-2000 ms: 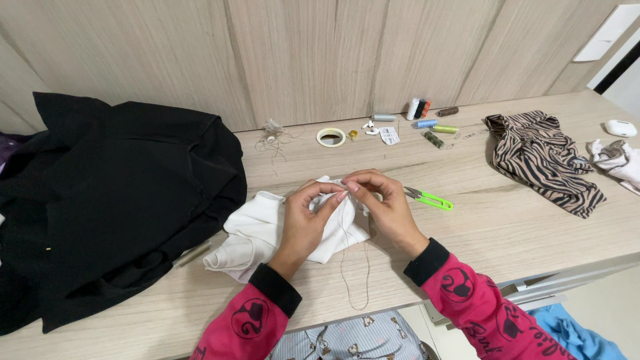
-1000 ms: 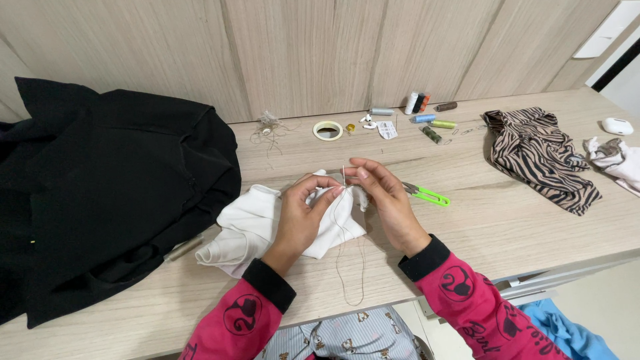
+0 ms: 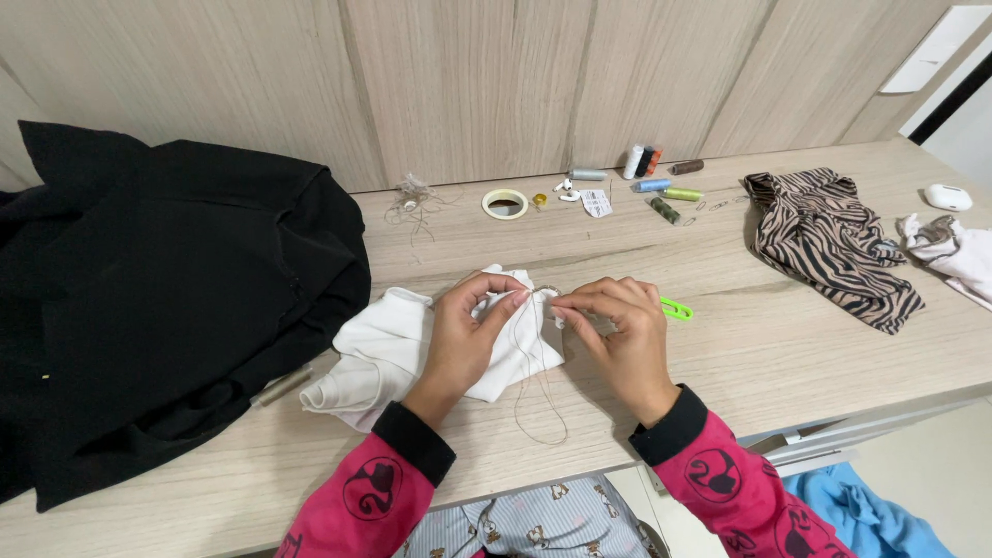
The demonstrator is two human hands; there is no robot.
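Note:
My left hand [image 3: 473, 333] pinches the edge of a white cloth garment [image 3: 380, 333] between thumb and forefinger, above the wooden table. Just to its right, the thumb and forefinger of my right hand [image 3: 616, 333] are pinched close to the same edge; whether they hold a needle or only thread is too small to tell. A long loop of brown thread [image 3: 542, 442] hangs from the pinched edge down over the cloth onto the tabletop. Behind my right hand lies a lime-green tool handle [image 3: 677, 309], the rest of it hidden by the hand.
A black garment [image 3: 178, 287] covers the left side, with a thread spool [image 3: 283, 387] beside it. Along the back lie tangled thread [image 3: 415, 198], a tape roll [image 3: 504, 204], earbuds [image 3: 570, 195] and several spools [image 3: 652, 185]. A zebra-print cloth [image 3: 825, 240] and white earbud case [image 3: 948, 197] are at right.
My hands were together at the fingertips above the white cloth; now the right fingertips are slightly apart from the left, to their right. The green handle is more covered by my right hand.

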